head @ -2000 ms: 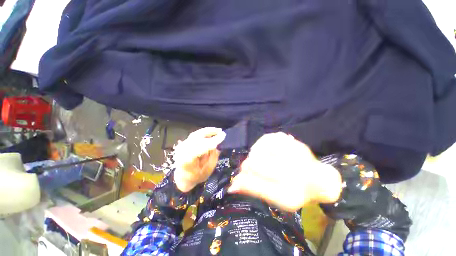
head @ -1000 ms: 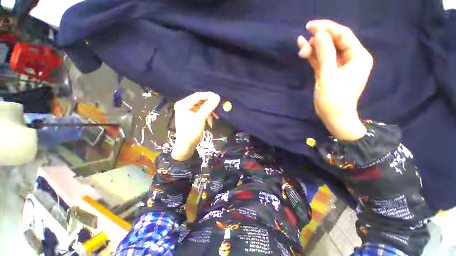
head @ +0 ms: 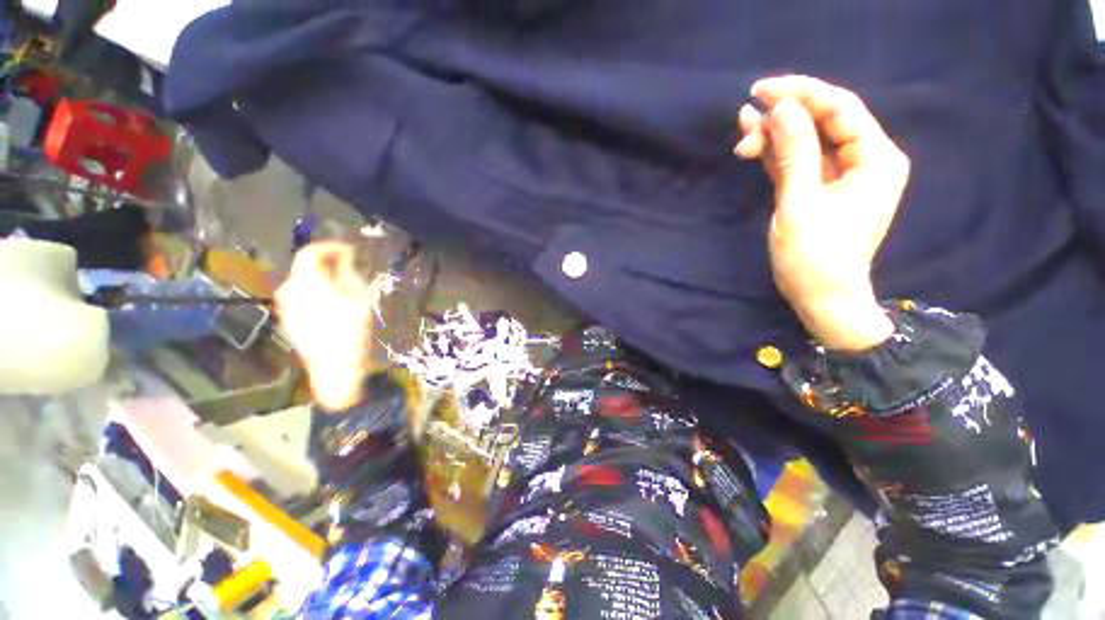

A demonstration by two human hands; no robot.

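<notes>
The dark navy coat (head: 582,133) lies spread in front of me, its near edge hanging towards my body. A round button that looks white in the glare (head: 573,264) sits near the coat's front edge. A gold button (head: 769,356) sits further right on the edge, beside my right cuff. My right hand (head: 836,194) is raised over the coat with thumb and forefinger pinched together; a needle or thread between them cannot be made out. My left hand (head: 325,317) is blurred, off the coat to the left, and what it holds, if anything, cannot be told.
White thread scraps (head: 467,357) lie in a heap left of my smock. A red basket (head: 109,148) stands at the upper left, with a pale dress form (head: 49,317) below it. Yellow-orange items (head: 273,509) lie at the lower left. Grey flooring shows at the lower right.
My left hand has left the coat edge and moved left. My right hand has risen from the edge to above the coat and stays pinched. Both buttons have come into view.
</notes>
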